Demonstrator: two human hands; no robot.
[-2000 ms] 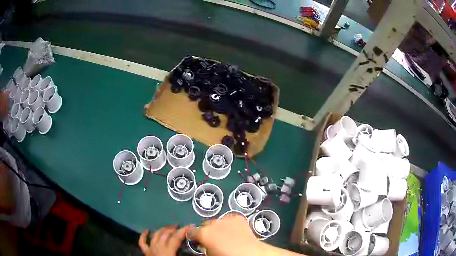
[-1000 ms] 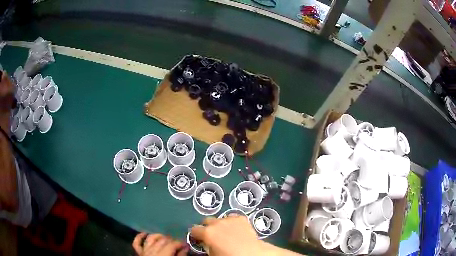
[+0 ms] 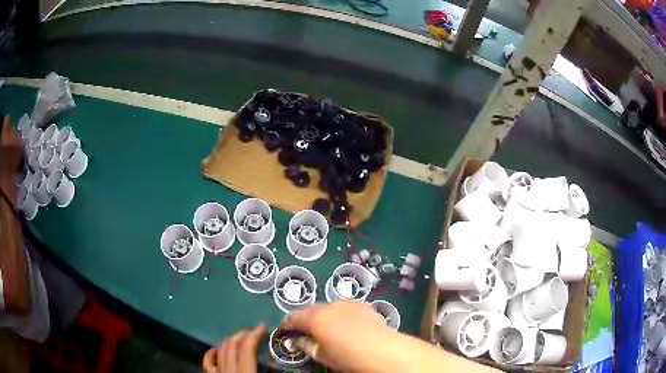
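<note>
A white motor housing stands at the bottom edge, open end up. My right hand reaches over it from the right, its fingers on the rim and inside; they partly hide the cup's inside. My left hand is close to the housing's left side, cut off by the bottom edge; its grip is hidden. Several housings with motors fitted stand open end up beyond my hands, some with thin red leads trailing out. Small silver motors with red leads lie to their right.
A low cardboard tray holds black parts. At right, a cardboard box is heaped with white housings, beside a blue crate. A chipped white post rises behind. At far left are more cups and a person's arm.
The view has shifted slightly, moving the tray and box a little left in the picture. My right hand has shifted over the near housing, showing more of its inside. My left hand is slightly farther right.
</note>
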